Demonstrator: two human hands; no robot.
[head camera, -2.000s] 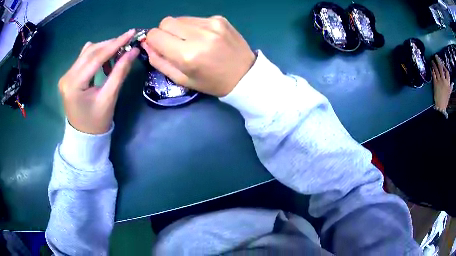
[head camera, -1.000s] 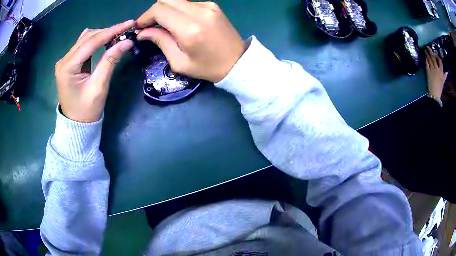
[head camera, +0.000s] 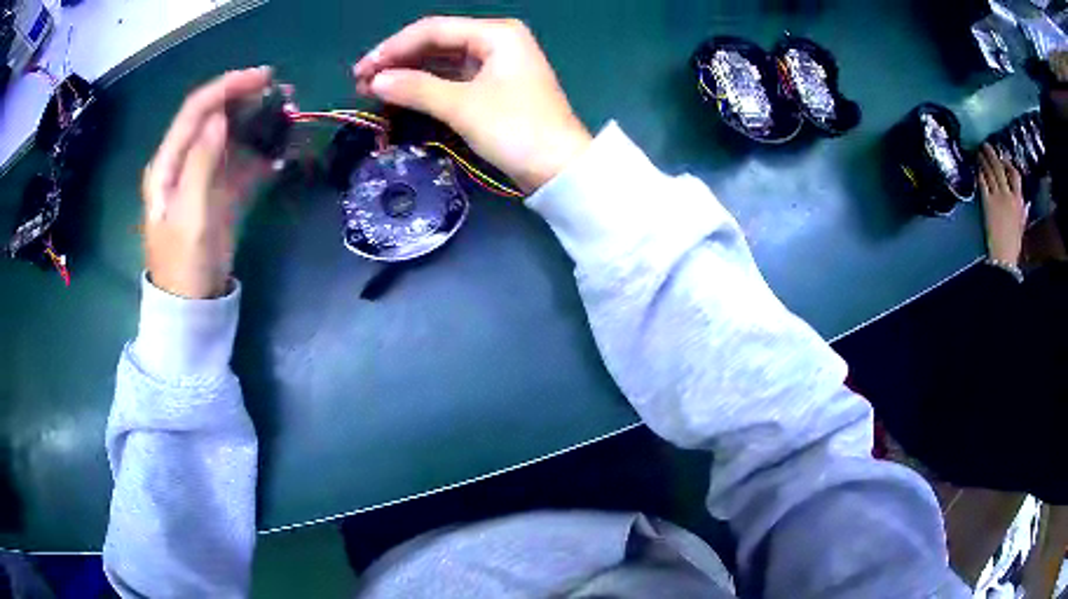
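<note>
A black housing with a round inner base (head camera: 402, 201) lies open side up on the green bench between my hands. My left hand (head camera: 202, 176), slightly blurred, holds a small dark circuit board (head camera: 267, 123) by its edge, left of the housing. Red, yellow and white lead wires (head camera: 340, 116) run from the board to the housing. My right hand (head camera: 469, 88) is above the housing's upper right, thumb and index finger close together; whether a small thing is between the tips cannot be told. Other wires (head camera: 474, 167) stick out under my right hand.
Units with boards and loose wires (head camera: 41, 211) lie at the far left. Two board-fitted units (head camera: 740, 88) stand at the upper right, another (head camera: 933, 160) further right. Another worker's hand (head camera: 1003, 205) is at the right edge. A white shelf (head camera: 129, 41) borders the upper left.
My left hand has turned and drawn the board away from my right fingertips, and the wires between board and housing now show. My right hand no longer touches the board. The housing's round base is uncovered.
</note>
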